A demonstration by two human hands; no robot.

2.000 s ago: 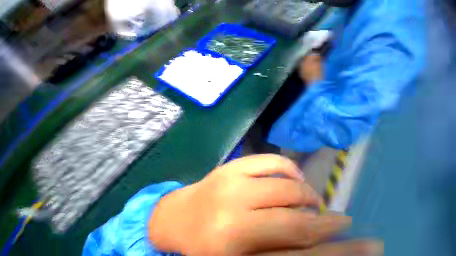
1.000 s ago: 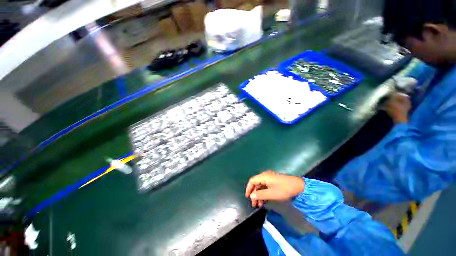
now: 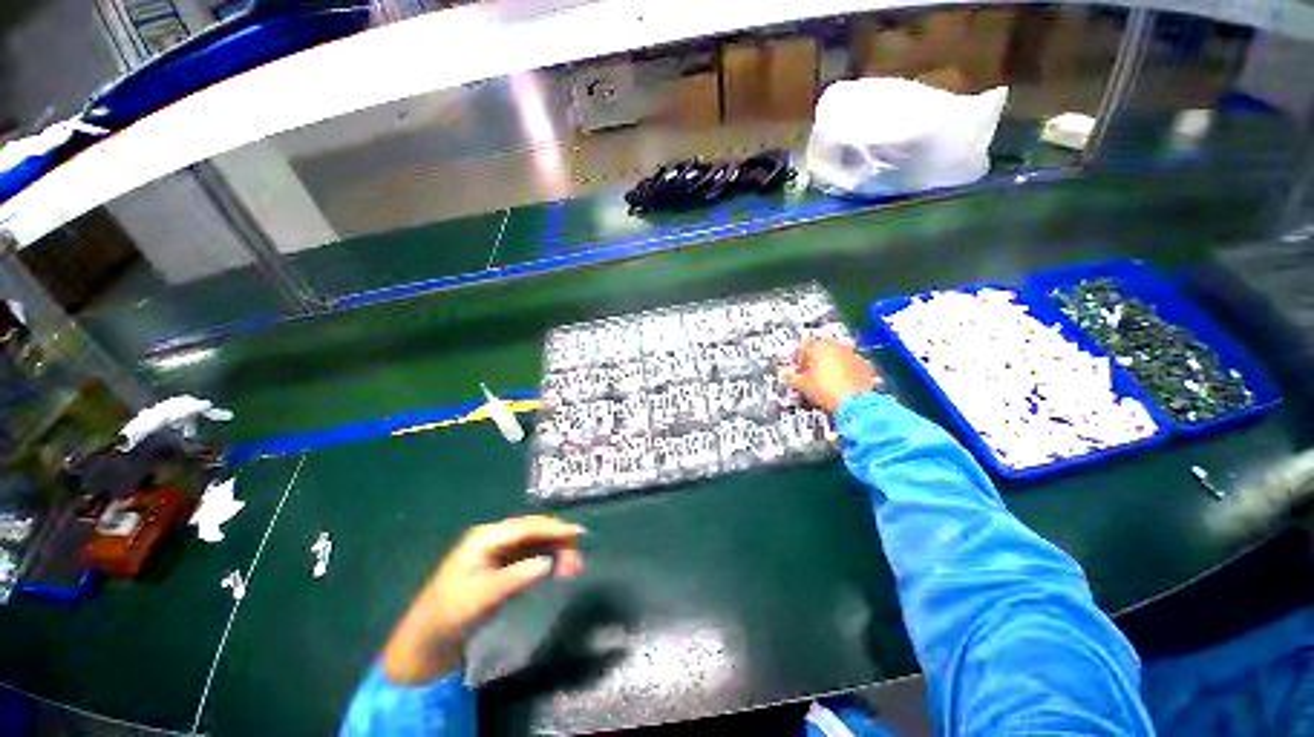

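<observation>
A clear blister tray (image 3: 677, 382) with rows of filled pockets lies on the dark green bench in front of me. My right hand (image 3: 833, 377) reaches over the tray's right part, its fingertips at the units; whether it grips one cannot be told. My left hand (image 3: 497, 576) is above the bench just in front of the tray's lower left, fingers apart and slightly curled, with nothing seen in it. A white dispensing bottle (image 3: 502, 413) lies by the yellow tape at the tray's left edge.
Blue bins of white housings (image 3: 1016, 382) and green circuit boards (image 3: 1153, 353) stand right of the tray. A red-brown fixture (image 3: 137, 530), white scraps (image 3: 216, 510) and small loose units (image 3: 322, 554) are at the left. A white bag (image 3: 905, 137) and black bundle (image 3: 711, 183) are behind.
The view has turned and levelled, bringing the left fixture further into the picture. My right hand has moved from the bench's front edge onto the tray. My left hand has come into view.
</observation>
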